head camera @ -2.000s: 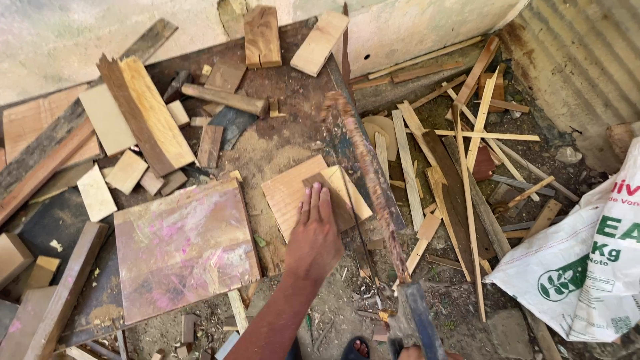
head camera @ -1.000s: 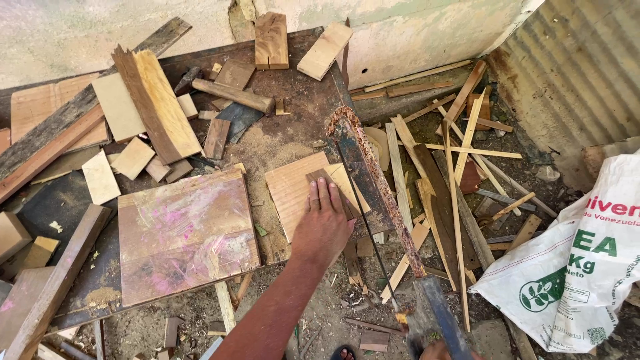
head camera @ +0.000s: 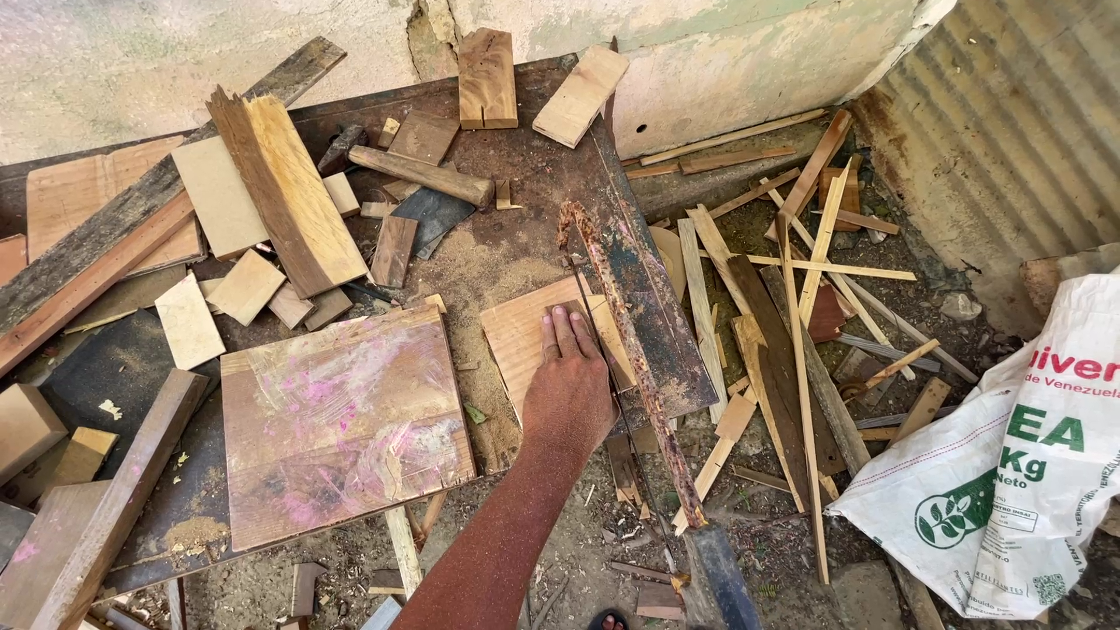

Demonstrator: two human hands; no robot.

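Observation:
My left hand (head camera: 569, 385) lies palm down with its fingers on a small dark wood block (head camera: 573, 317), pressing it onto a pale wooden board (head camera: 516, 328) at the metal table's edge. A saw with a rusty metal frame (head camera: 632, 350) slants across the right side of the board; its thin blade (head camera: 584, 293) runs beside my fingertips. A lighter piece of wood (head camera: 612, 341) shows on the far side of the blade. The saw's dark handle (head camera: 722, 569) reaches the bottom edge. My right hand is not in view.
A paint-stained board (head camera: 346, 420) lies left of my hand. Wood offcuts and a hammer with a wooden handle (head camera: 420, 175) lie on the rusty metal table (head camera: 525, 210). Wood strips (head camera: 792, 350) litter the ground at right, beside a white sack (head camera: 989, 455) and corrugated sheeting (head camera: 1032, 131).
The saw has shifted along the cut side of the board, its frame tip now nearer the board than two seconds ago. My left hand stays on the block. A bit of my right hand showed earlier.

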